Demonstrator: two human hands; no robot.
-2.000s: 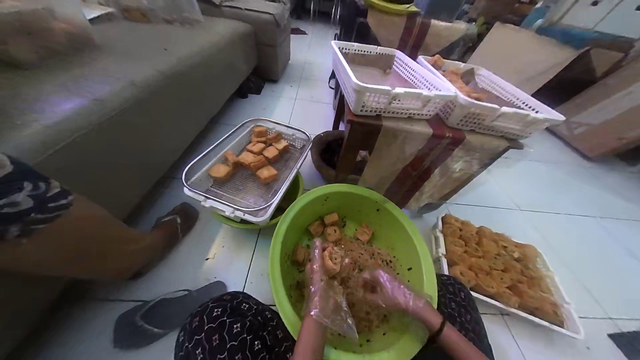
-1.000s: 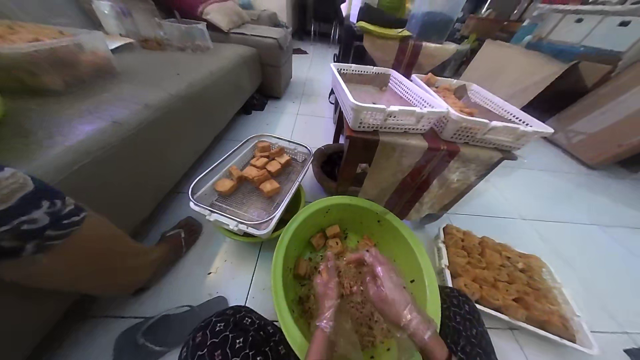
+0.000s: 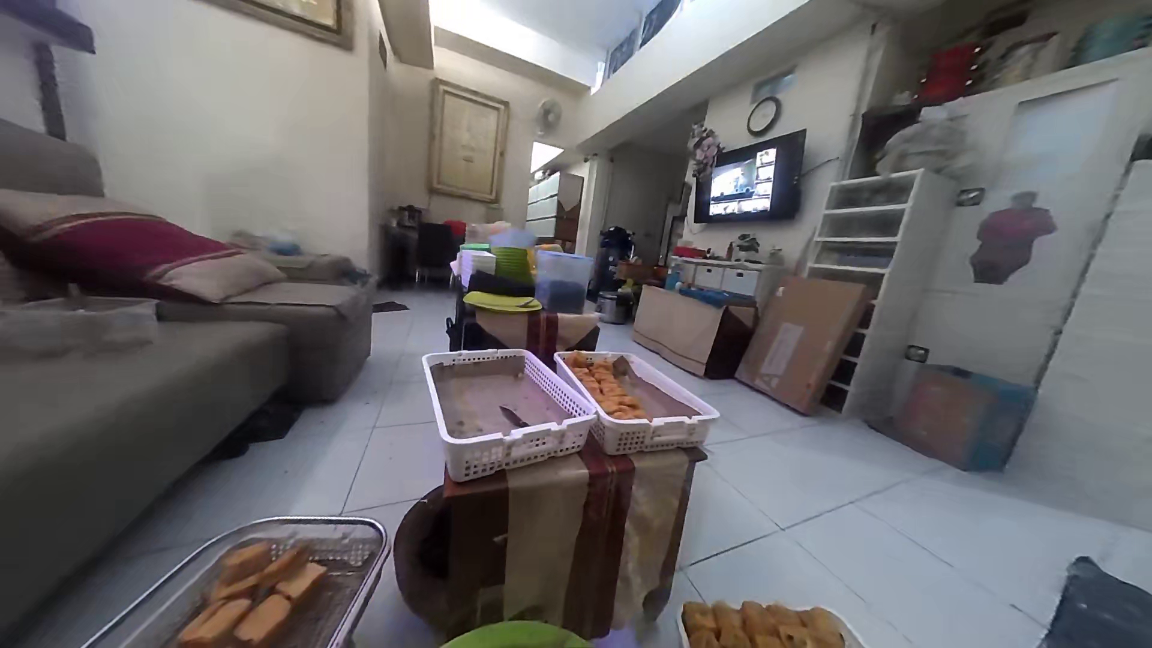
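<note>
Neither of my hands shows now; the view has risen toward the room. Only the rim of the green basin (image 3: 517,635) shows at the bottom edge, its contents hidden. At the lower left, fried tofu pieces (image 3: 261,594) lie in a metal mesh tray (image 3: 382,549). A white tray holding browned, filled tofu pieces (image 3: 760,623) is cut off at the bottom right. On a cloth-covered small table (image 3: 549,531) stand two white perforated plastic baskets. The left basket (image 3: 517,445) has a knife (image 3: 514,416) in it; the right basket (image 3: 652,436) holds fried pieces (image 3: 607,387) along its left side.
A grey sofa (image 3: 135,432) runs along the left. Behind the baskets, another covered table holds a blue-tinted plastic container (image 3: 564,283) and a yellow-green lid (image 3: 502,302). Large cardboard boxes (image 3: 801,346) and a white shelf unit (image 3: 868,270) stand at the right. A dark bag (image 3: 1102,603) lies lower right.
The view has tilted up strongly. Both plastic-gloved hands, earlier inside the green basin among the tofu and filling, are out of sight, as is the other person's leg at the left.
</note>
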